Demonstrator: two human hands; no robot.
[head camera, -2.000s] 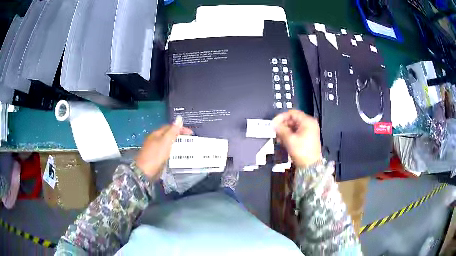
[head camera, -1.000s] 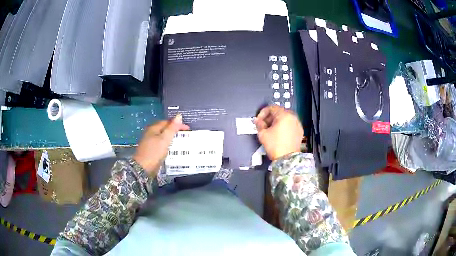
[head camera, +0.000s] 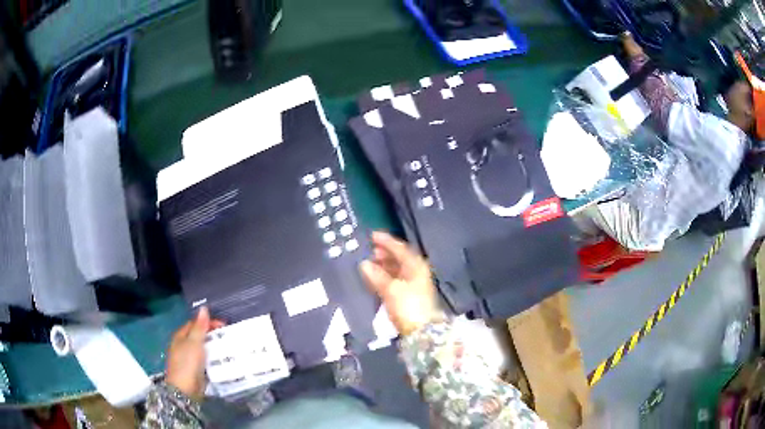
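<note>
A dark flat retail box (head camera: 243, 243), back side up with rows of round icons and white glue flaps at its far end, lies in front of me. A small white label (head camera: 304, 297) lies flat on its near part. My left hand (head camera: 191, 350) pinches a white sheet of printed labels (head camera: 245, 356) over the box's near left corner. My right hand (head camera: 404, 283) is at the box's right edge, off the label, fingers bent and apart, holding nothing visible.
More flat boxes (head camera: 453, 184) overlap at the right, beside a clear plastic bag (head camera: 625, 159). Made-up boxes (head camera: 96, 201) stand at left above a label roll (head camera: 99, 360). Blue trays (head camera: 478, 29) lie beyond. A person's hand (head camera: 633, 50) shows far right.
My right hand has let go of the small label and moved right; the label now lies on the box. The view has turned right and tilted. My left hand still holds the label sheet.
</note>
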